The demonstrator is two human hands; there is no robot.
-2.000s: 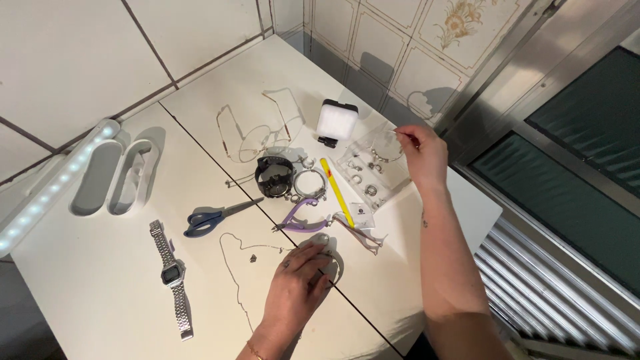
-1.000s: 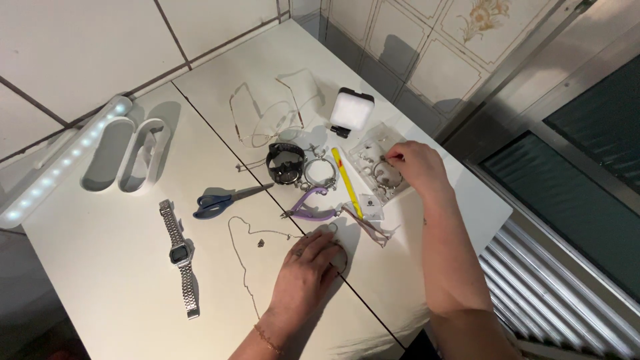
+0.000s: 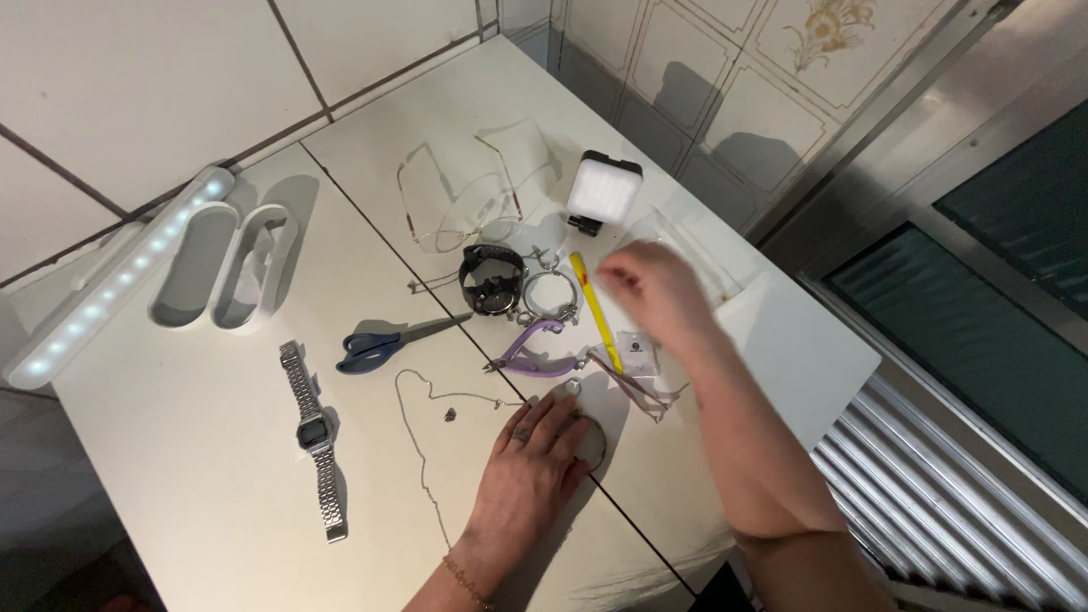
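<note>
My left hand (image 3: 531, 476) lies palm down on the white table, its fingers at a thin bracelet (image 3: 602, 442) and the end of a fine chain necklace (image 3: 421, 450). A small ring (image 3: 573, 387) is by its fingertips, and a small dark charm (image 3: 450, 415) rests inside the chain's curve. Over the clear plastic box (image 3: 688, 246) hovers my right hand (image 3: 654, 293), fingers curled together; whether they hold something cannot be seen. Left of it lie a yellow marker-like stick (image 3: 597, 314), purple-handled pliers (image 3: 531, 357), a silver bangle (image 3: 551, 294) and a black watch (image 3: 493, 285).
Blue-handled scissors (image 3: 374, 350) and a metal-band digital watch (image 3: 314, 433) lie to the left. Farther back are an open grey case (image 3: 195, 268), an LED light bar (image 3: 127, 276), eyeglasses (image 3: 459, 234) and a small lit lamp (image 3: 605, 189). Tweezers (image 3: 633, 387) and a small plastic bag (image 3: 637, 353) lie centre-right.
My right hand has moved from the far part of the plastic box to its near left side, by the yellow stick. My left hand stays at the bracelet.
</note>
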